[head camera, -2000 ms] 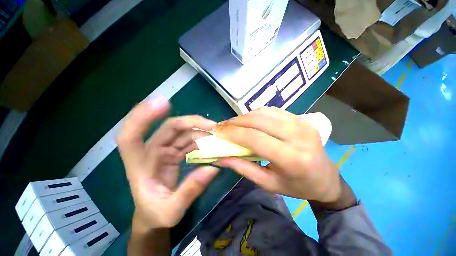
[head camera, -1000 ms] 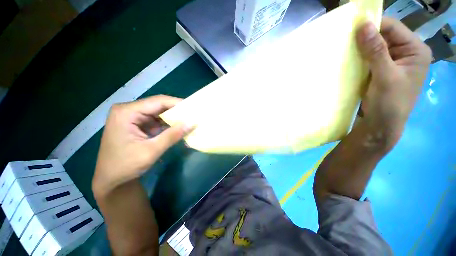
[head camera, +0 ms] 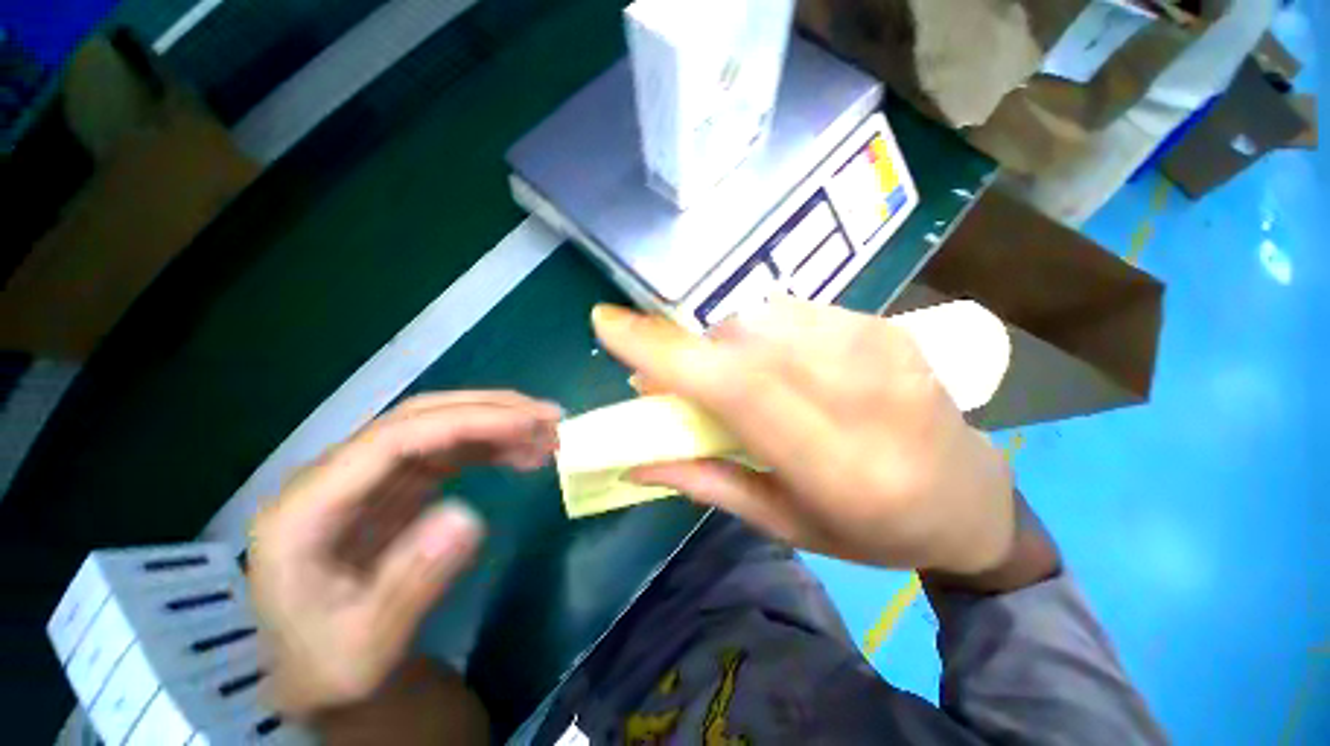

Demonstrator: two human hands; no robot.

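The label sheet is folded or rolled into a pale yellow bundle, with a white rounded end showing past my right hand. My right hand grips it from above, thumb underneath. My left hand is at the sheet's left end, fingers and thumb apart. Its fingertips are close to the sheet's edge; I cannot tell if they touch it. A white retail box stands upright on the scale's grey pan, beyond my hands.
Several white retail boxes stand in a row at lower left on the green bench, partly behind my left hand. An open brown carton is right of the bench. Crumpled brown paper lies at upper right. A brown carton is at upper left.
The sheet was spread wide between both hands one second ago; now it is folded or rolled up in my right hand. My left hand has let go and opened. My right hand has moved left and down.
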